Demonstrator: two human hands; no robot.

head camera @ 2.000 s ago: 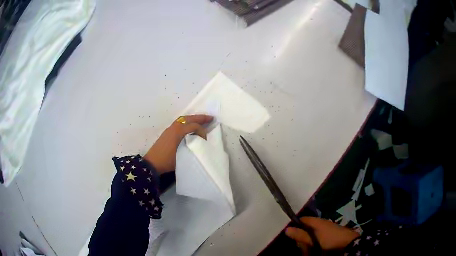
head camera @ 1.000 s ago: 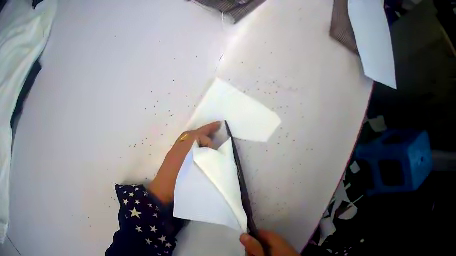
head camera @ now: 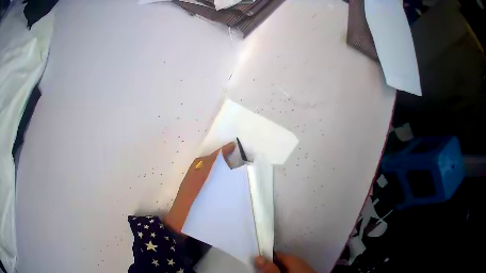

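A creamy white cloth piece point(head camera: 261, 130) lies on the table in front of me, with a narrow strip running down towards my right hand. A stiff bluish-white paper pattern piece point(head camera: 221, 205) lies over its near part. My left hand point(head camera: 193, 184), with a yellow ring, is flat at the pattern's upper left, its fingertips near the pattern's top corner. My right hand point(head camera: 285, 264) is at the bottom edge, partly cut off, on the dark handles of the shears. The shears' tip point(head camera: 241, 149) shows beyond the pattern; most of the blades are hidden under cloth and paper.
Checked brown pieces point(head camera: 250, 18) lie at the far edge. Another checked piece point(head camera: 362, 34) lies under a white pattern point(head camera: 394, 48) at the right edge. White cloth point(head camera: 24, 106) lies far left. A blue stool point(head camera: 426, 170) and white scraps are below the table's red edge.
The right hand has brought the shears in from the right to the pattern's edge. The cloth fold that lay over the pattern now lies to its right, and the pattern lies flatter.
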